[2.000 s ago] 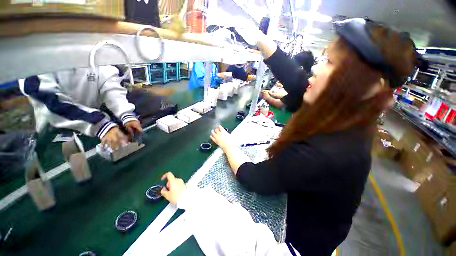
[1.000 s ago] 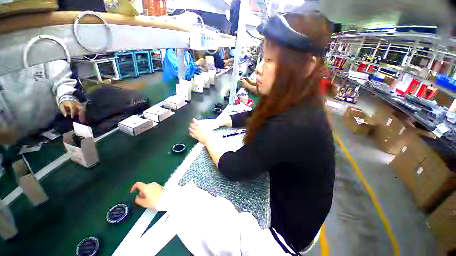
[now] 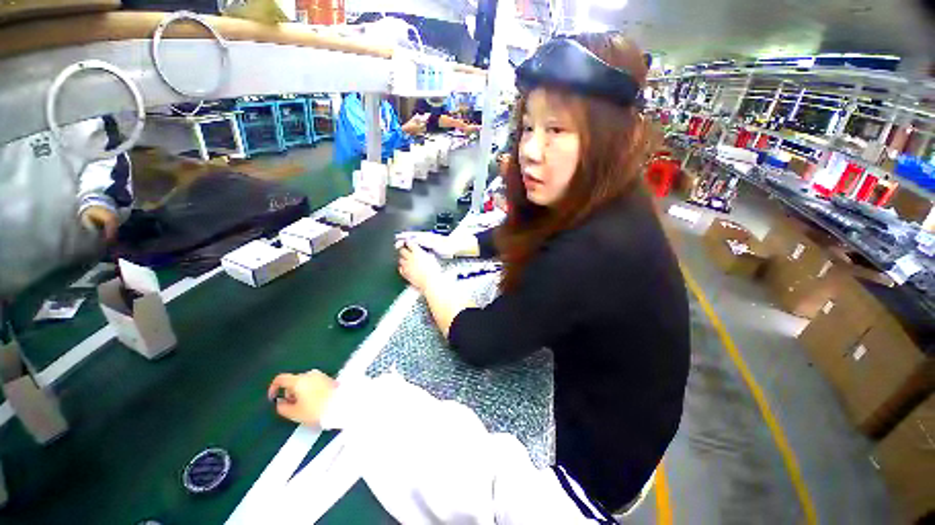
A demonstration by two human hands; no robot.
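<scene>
My right hand point(image 3: 303, 398) reaches in from the lower right in a white sleeve, over the green belt point(image 3: 238, 361) near its pale edge. Its fingers are loosely bent and apart, and I see nothing held in them. A round black disc with a pale rim point(image 3: 207, 471) lies on the belt below and left of the hand, not touched. Another disc point(image 3: 352, 316) lies farther up the belt. White sheets or strips point(image 3: 326, 474) lie under my sleeve at the near edge. My left hand is out of the picture.
White cartons point(image 3: 260, 263) stand in a row on the belt's far side, with an open one point(image 3: 137, 316) nearer a worker opposite. A neighbour in black point(image 3: 605, 297) sits at right behind silvery padding point(image 3: 461, 395). Brown cartons point(image 3: 871, 359) stand on the floor.
The discs and cartons have shifted down and left along the belt. My right hand has curled slightly, almost in place. The neighbour's head has turned towards me. The worker opposite has moved left.
</scene>
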